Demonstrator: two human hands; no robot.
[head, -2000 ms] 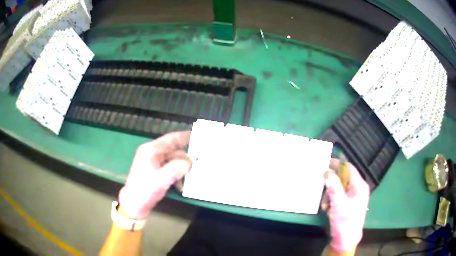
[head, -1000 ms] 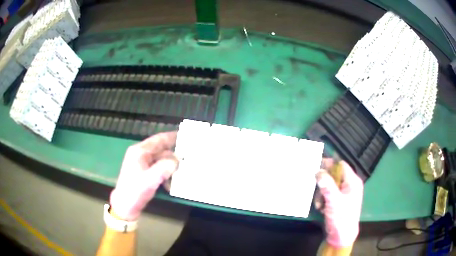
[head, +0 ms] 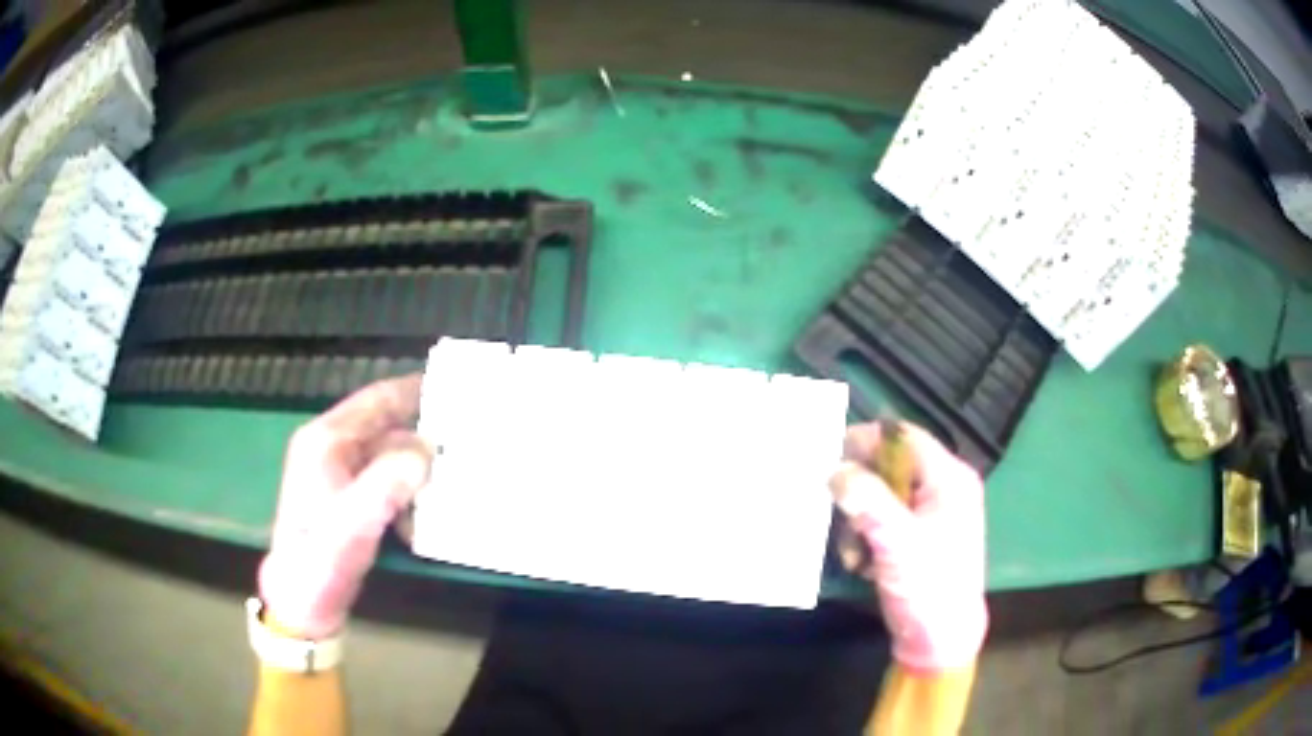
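A white circuit board panel (head: 630,475) is held flat above the bench's front edge, its notched long edge away from me and its face blank under glare. My left hand (head: 345,496), in a pink glove with a pale wristband, grips its left short edge. My right hand (head: 921,539), also in a pink glove, grips its right short edge. A small yellow tool (head: 895,460) shows between the right fingers, partly hidden.
A slotted black rack (head: 345,295) lies left, with panels (head: 84,288) at its far end. Another rack (head: 943,338) at right holds a thick stack of panels (head: 1050,166). A gold-coloured round pot (head: 1197,403) and yellow block (head: 1240,513) lie far right. A green upright (head: 494,65) stands behind.
The whole bench scene has shifted left in view, and the racks sit further left. Both hands still hold the panel in much the same way.
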